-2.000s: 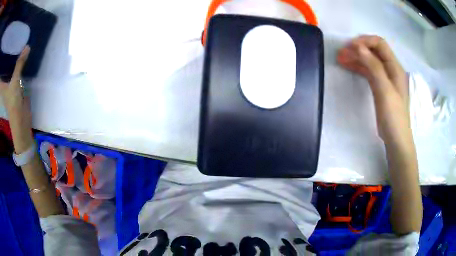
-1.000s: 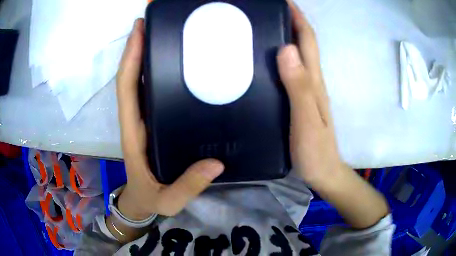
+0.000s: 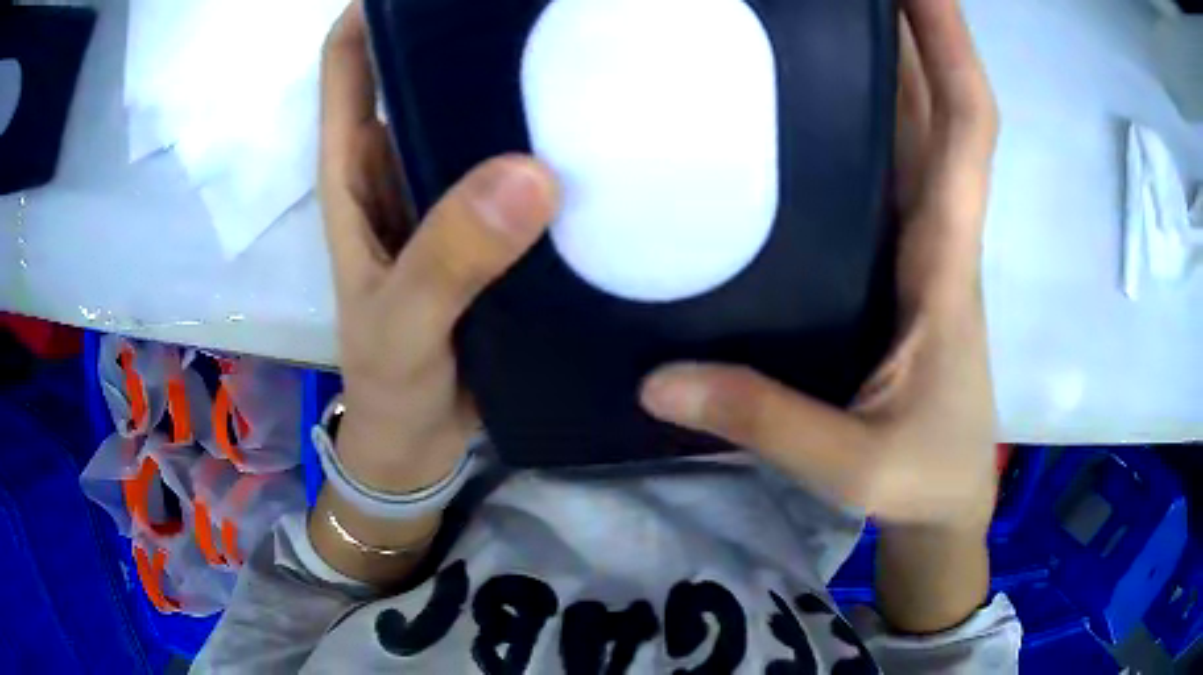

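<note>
A black power bank (image 3: 581,382) is held close in front of me, its broad face up and its top end cut off by the upper edge. A white oval lamp panel (image 3: 660,145) sits on that face. My left hand (image 3: 422,277) grips the left side, its thumb at the edge of the oval. My right hand (image 3: 897,382) grips the right side, its thumb on the lower part of the face. The fingers under the case are hidden.
White sheets (image 3: 238,119) lie on the bench (image 3: 172,284) at left, beside another black unit (image 3: 50,92). A crumpled white cloth (image 3: 1158,218) lies at right. A blue crate (image 3: 314,396) below left holds bagged units with orange straps. A blue block shape (image 3: 1121,528) stands below right.
Both hands, apart at first, took hold of the power bank. In the last second it came closer and shifted right. My left thumb moved up to the oval; my right thumb moved onto the lower face.
</note>
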